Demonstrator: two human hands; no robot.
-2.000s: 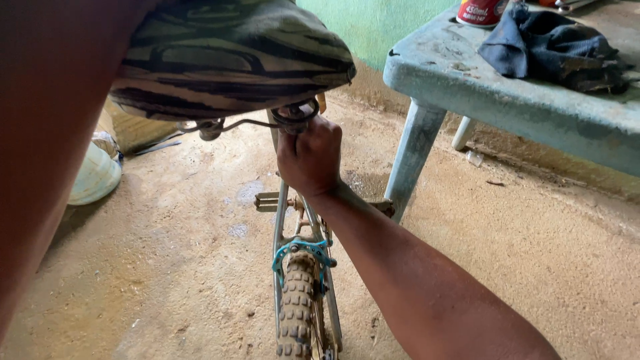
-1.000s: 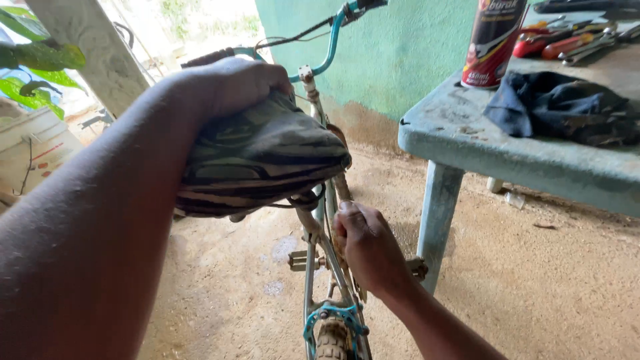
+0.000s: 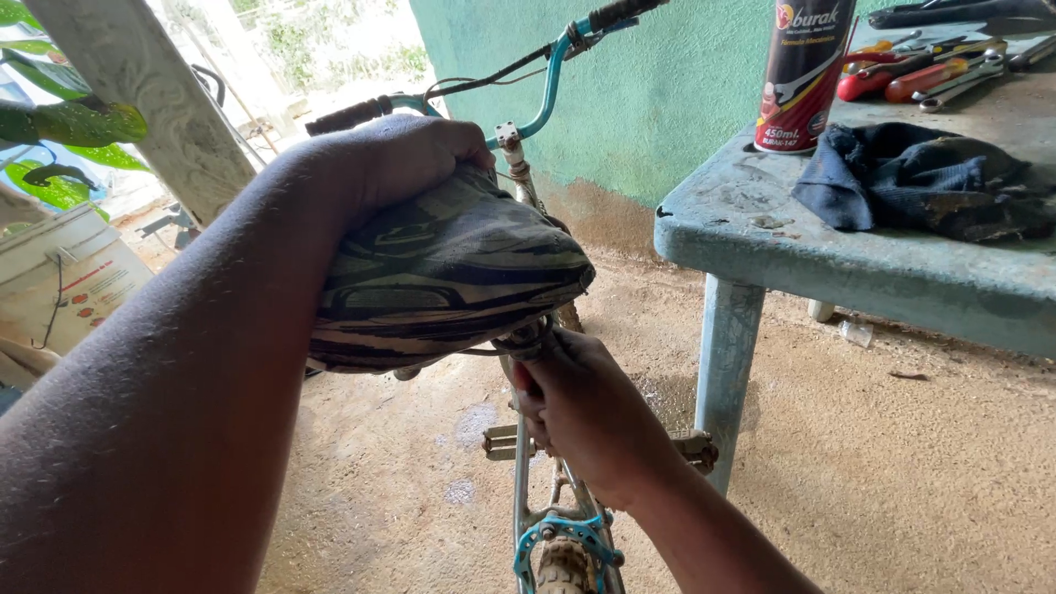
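Observation:
My left hand [image 3: 396, 161] grips the front part of a bicycle saddle [image 3: 454, 264] in a camouflage-patterned cloth cover. Just under the saddle, my right hand [image 3: 577, 404] is closed at the seat post and clamp [image 3: 528, 334]; whether it holds a tool there is hidden. Below the hands are the bicycle frame [image 3: 521, 487], a pedal [image 3: 503, 443], a blue rear brake caliper [image 3: 569, 528] and the knobby rear tyre [image 3: 565, 569]. The blue handlebar [image 3: 553, 82] with black grips rises beyond the saddle.
At the right stands a worn blue table [image 3: 734, 210] bearing a spray can [image 3: 800, 74], a dark cloth [image 3: 916, 177], screwdrivers [image 3: 928, 78] and wrenches [image 3: 965, 82]. A white bucket [image 3: 74, 272] and a slanted post [image 3: 140, 91] are at the left. A green wall [image 3: 660, 107] is behind.
My left hand now shows on top of the saddle, which sits turned differently under it. My right hand has stayed near the seat post. The view has tilted up, bringing in the handlebar.

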